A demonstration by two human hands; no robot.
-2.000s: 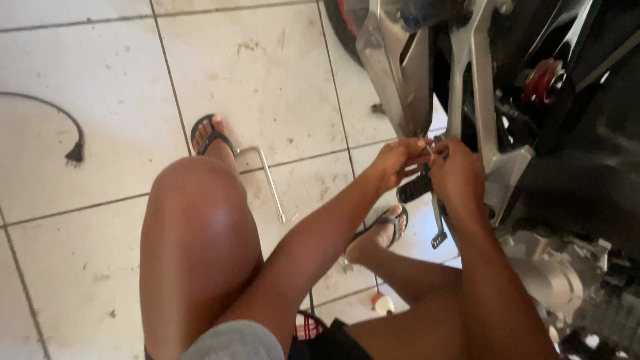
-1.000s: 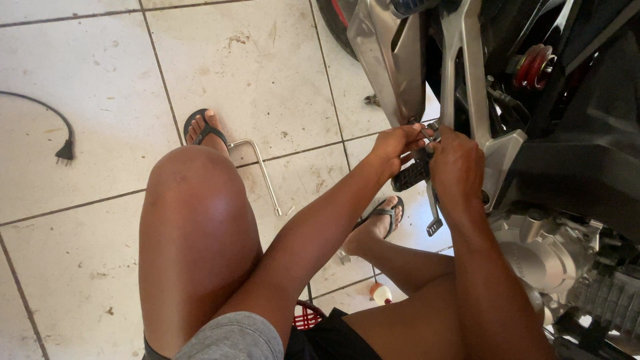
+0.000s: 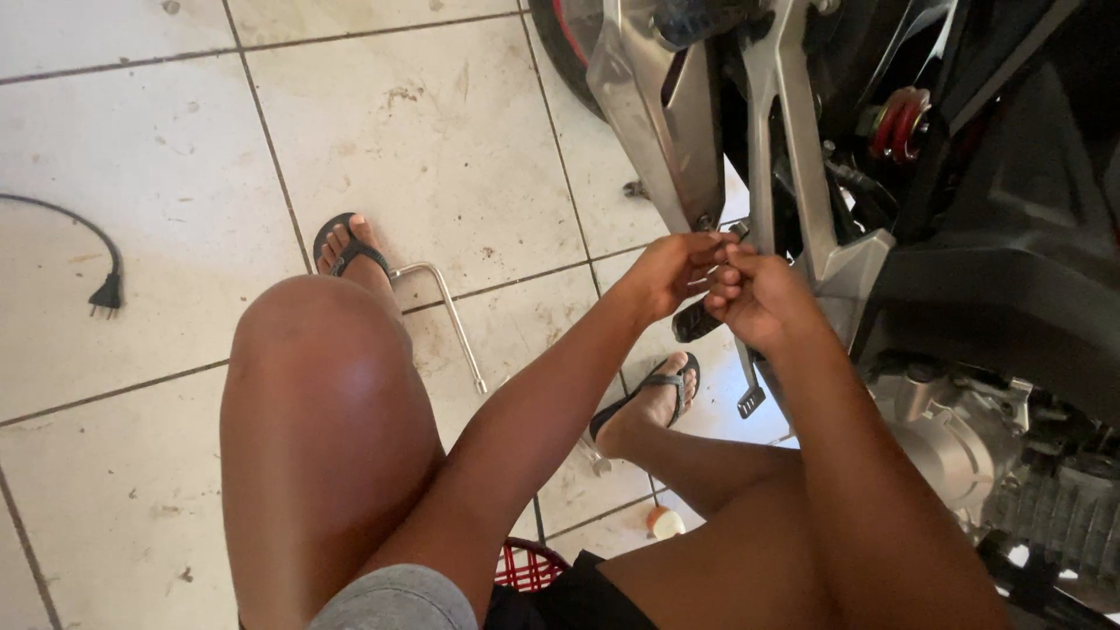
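Observation:
My left hand (image 3: 672,273) and my right hand (image 3: 759,293) meet fingertip to fingertip beside the motorcycle's metal frame bracket (image 3: 792,131). Their fingers are bent around a small part that is mostly hidden, so I cannot tell what it is. A black rubber footpeg (image 3: 696,322) shows just below my left hand. Under my right hand hangs a foot pedal (image 3: 750,401). The silver swingarm (image 3: 669,131) ends just above my fingertips. At the right are a red coil spring (image 3: 901,124) and the engine (image 3: 941,451).
An L-shaped metal wrench (image 3: 457,324) lies on the tiles by my sandalled foot (image 3: 352,249). Close to the other foot are a wrench's open end (image 3: 600,464) and a small white and orange item (image 3: 665,522). A black power plug (image 3: 107,293) lies far left; a red basket (image 3: 525,569) is below.
Both hands stay together by the bracket. My right hand has turned, so its curled fingers and palm side now show more than before.

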